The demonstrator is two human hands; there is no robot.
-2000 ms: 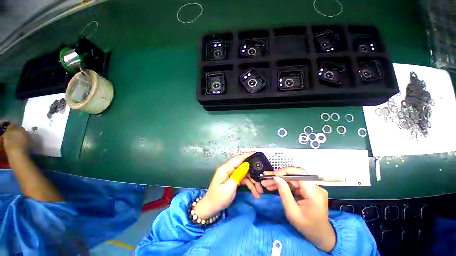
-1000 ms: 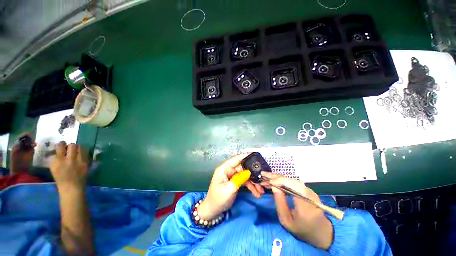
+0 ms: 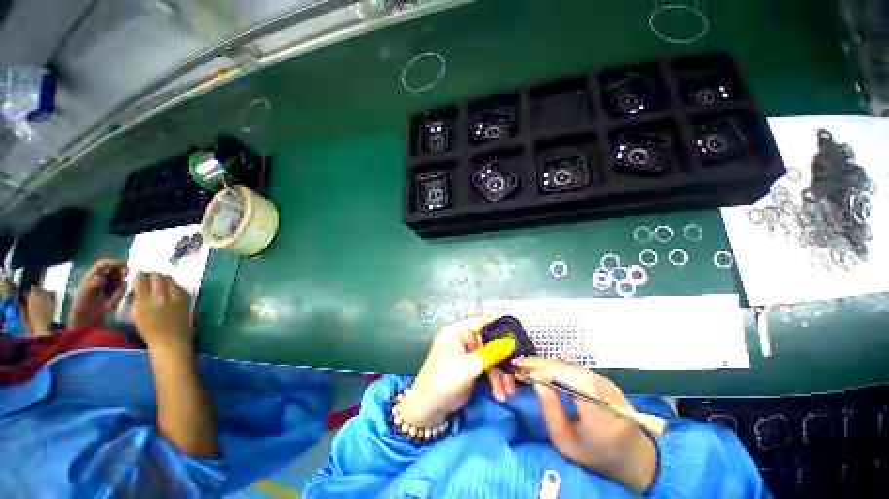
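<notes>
My left hand (image 3: pixel 456 366), with a yellow finger cot (image 3: pixel 496 353) and a beaded bracelet, holds a black watch housing (image 3: pixel 509 332) near the bench's front edge. The yellow finger cot lies across the housing's face. My right hand (image 3: pixel 585 421) holds thin tweezers (image 3: pixel 590 399) with a pale end pointing right. The tweezer tips are at the housing's lower right; my fingers hide them, and any piece in them cannot be seen. The adhesive dot sheet (image 3: pixel 663 333) lies flat just behind my hands, its dark dots beside the housing.
A black foam tray (image 3: pixel 595 205) holds several housings, with one pocket empty. Loose rings (image 3: pixel 625 274) lie before it. Dark gaskets (image 3: pixel 838 195) lie on white paper (image 3: pixel 780 271) at right. A cream tub (image 3: pixel 255 222) stands left. Coworkers' hands (image 3: pixel 161 310) are at far left. A second tray (image 3: pixel 790 429) is lower right.
The view has shifted, so the bench things appear moved and more of the left side shows. The yellow finger cot now lies further over the housing. The tweezers have tilted from nearly level to sloping down right.
</notes>
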